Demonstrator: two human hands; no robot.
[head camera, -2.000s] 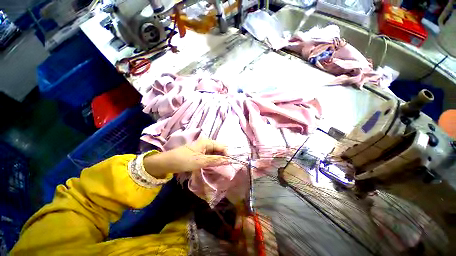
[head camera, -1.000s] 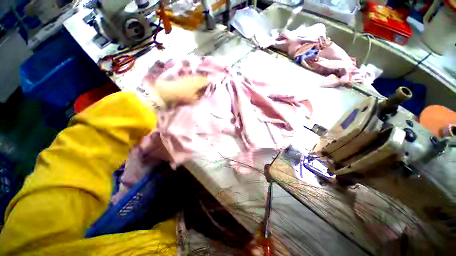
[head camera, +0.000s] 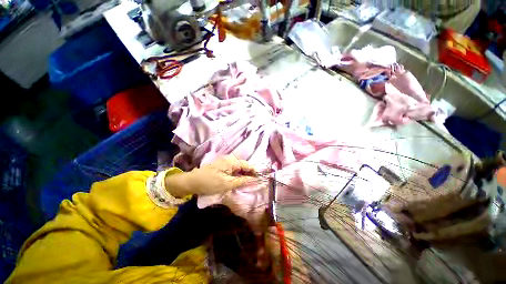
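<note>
A heap of pale pink cut pieces (head camera: 238, 122) lies fanned out on the pale table. My left hand (head camera: 222, 176) holds the near edge of the pink cloth, fingertips pinched together. My right hand (head camera: 272, 252) is low in the picture, blurred and partly hidden by dark strands. It holds scissors with red-orange handles (head camera: 285, 256), their blades pointing up at the cloth beside my left fingertips. The beige sewing machine (head camera: 444, 213) stands at the right, with its lit needle area (head camera: 377, 217).
Another red-handled pair of scissors (head camera: 169, 69) and a second sewing machine (head camera: 180, 28) are at the far table end. A tied pink bundle (head camera: 396, 89) lies back right. Blue crates (head camera: 83, 69) and a red container (head camera: 133, 106) stand left.
My left hand first reached over the far left of the heap, then came back to its near edge. The heap's folds have shifted. The scissors have moved left to the cloth. The view has shifted.
</note>
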